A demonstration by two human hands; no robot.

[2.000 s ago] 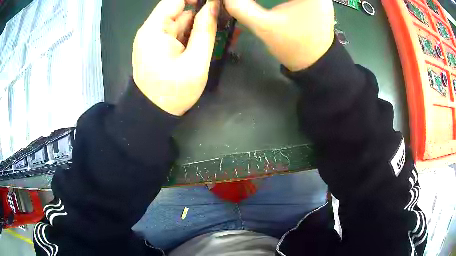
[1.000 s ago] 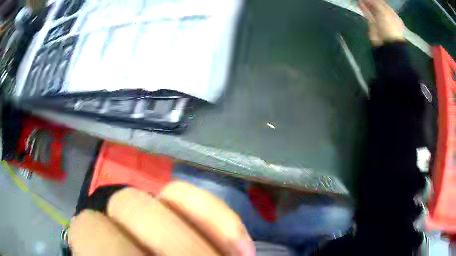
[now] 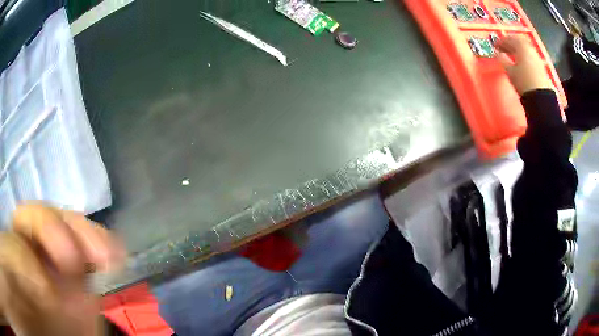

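Note:
My right hand [image 3: 522, 62] reaches into the orange-red board tray [image 3: 486, 118]. Its fingertips touch or nearly touch a small green circuit board [image 3: 481, 46] in a pocket; I cannot tell if they grip it. My left hand [image 3: 56, 256] is blurred at the lower left, fingers bent, partly cut off by the edge; whether it holds anything cannot be told. Slim silver tweezers [image 3: 248, 38] lie on the dark green bench mat [image 3: 217, 118]. A green and silvery board [image 3: 305, 16] with a round dark speaker [image 3: 345, 40] lies at the top.
A white ribbed foam sheet [image 3: 56, 131] is at the left. A tiny pale bit [image 3: 185, 182] lies on the mat. The scratched front edge [image 3: 282, 209] runs above the lap. A red-orange box [image 3: 139, 308] shows below the edge. Metal tools and cables are at the upper right.
The device held between both hands two seconds ago is out of view. My right hand has moved right into the orange-red tray. My left hand has moved to the lower left. The view has turned right.

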